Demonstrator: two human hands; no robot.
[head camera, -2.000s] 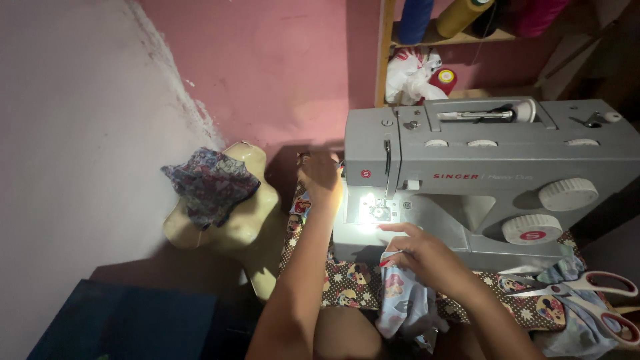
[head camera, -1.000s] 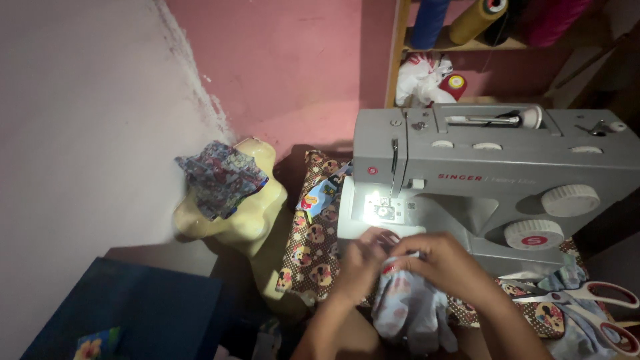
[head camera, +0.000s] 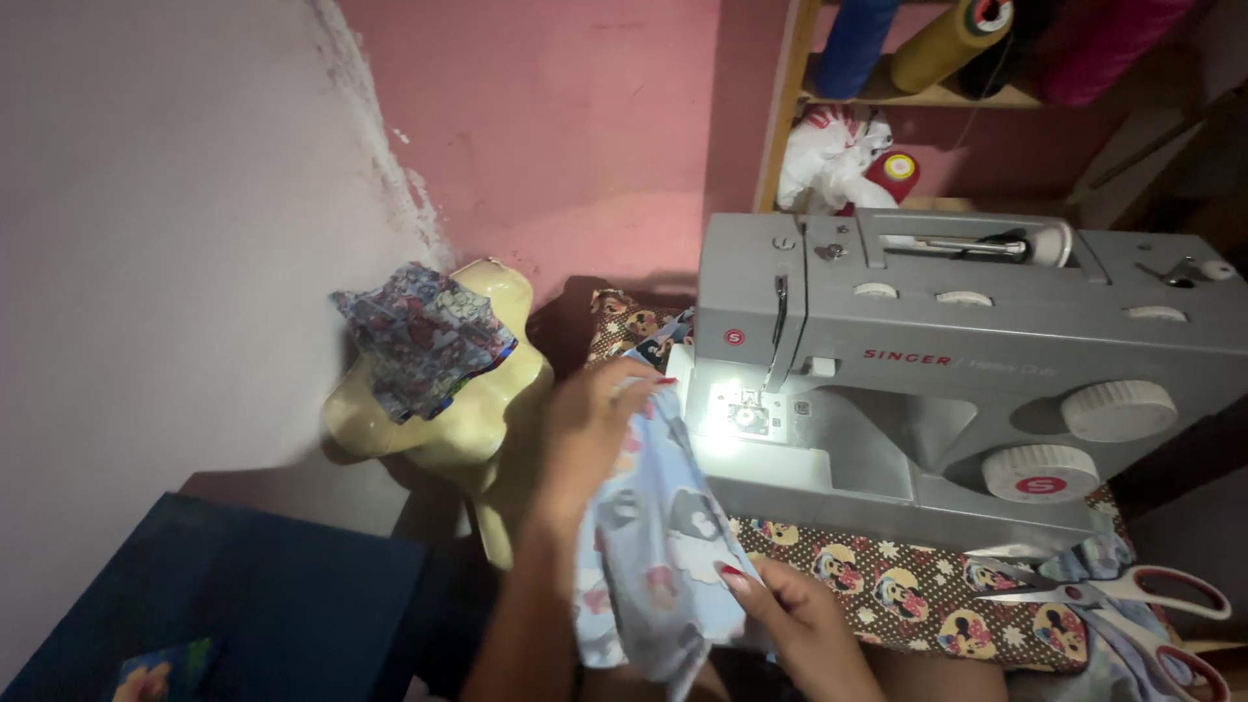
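Light blue printed fabric (head camera: 663, 526) hangs between my two hands in front of a grey Singer sewing machine (head camera: 936, 390). My left hand (head camera: 595, 419) pinches its upper end, left of the lit needle plate (head camera: 751, 417). Lower down, my right hand (head camera: 799, 614) holds the right edge of the fabric, with the thumb on top. The presser foot area has no cloth under it. White-handled scissors (head camera: 1121, 593) lie partly spread at the right, on the patterned table cover (head camera: 887, 585) and some pale cloth.
A cream stool (head camera: 487, 390) by the wall bears a folded floral cloth (head camera: 419, 336). A dark blue surface (head camera: 244, 585) is at the lower left. Behind the machine, a wooden shelf (head camera: 916, 95) holds large thread cones (head camera: 946, 44) and a white plastic bag (head camera: 829, 161).
My hands were close together at the machine's front edge; now they are apart, with the fabric raised and spread between them. My left hand has moved up and left.
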